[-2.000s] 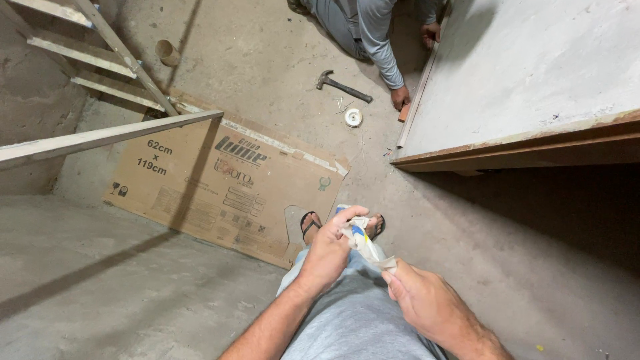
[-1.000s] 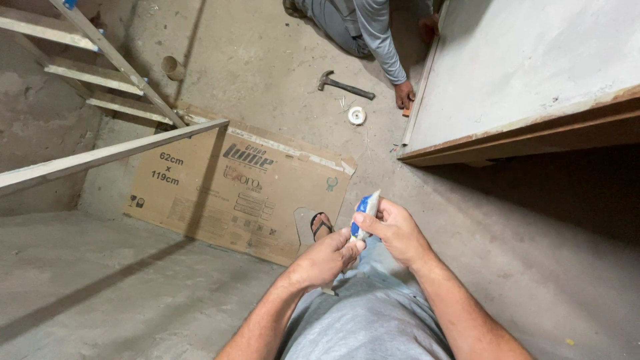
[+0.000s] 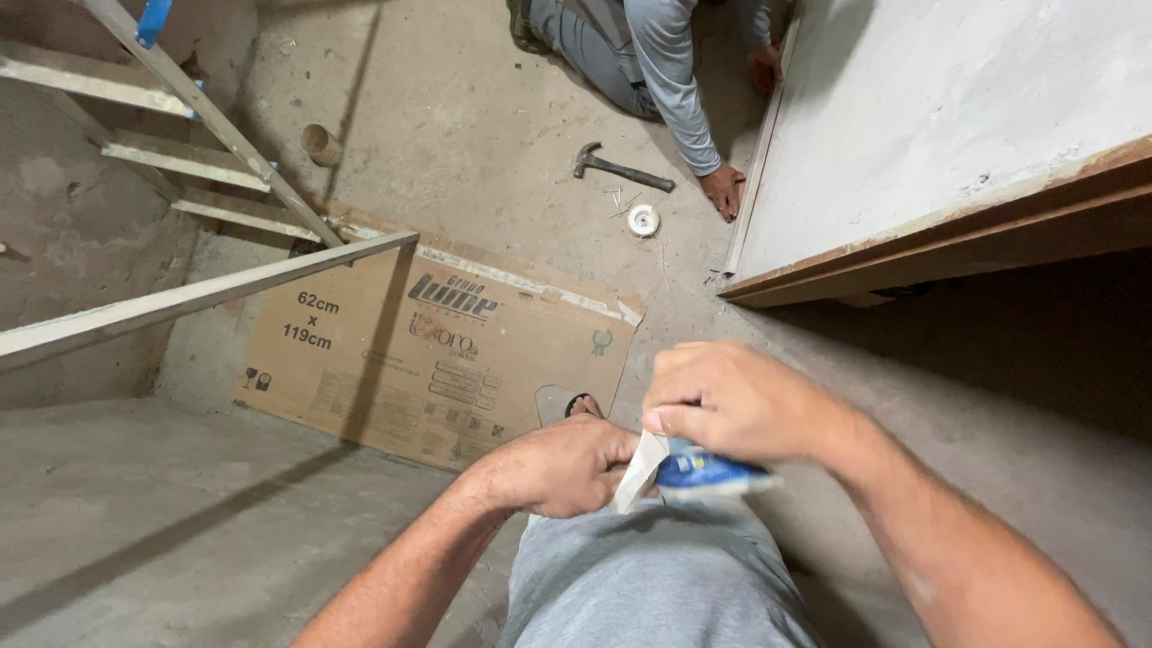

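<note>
In front of my shirt, a blue and white plastic packet [image 3: 711,472] sticks out to the right from between my hands, slightly blurred. My left hand [image 3: 576,463] grips its left end; the fingertips are partly hidden. Above it, my right hand [image 3: 733,396] pinches a whitish strip [image 3: 642,468] that hangs down past my left fingers. Whether the strip is part of the packet, I cannot tell. Beyond my hands, a claw hammer [image 3: 623,171] lies on the concrete floor with thin nails [image 3: 621,200] and a white roll [image 3: 643,220] near it.
Flattened cardboard [image 3: 531,360] covers floor near my foot. A ladder [image 3: 180,162] stands at left, with a pale bar [image 3: 216,283] crossing below it. A kneeling co-worker [image 3: 670,81] touches the edge of a white panel with wooden edging [image 3: 936,202]. A cylindrical piece [image 3: 321,145] lies near the ladder.
The packet stood upright between my fingers a second ago and now points right. My right hand has come over the top of my left, and a whitish strip shows between them.
</note>
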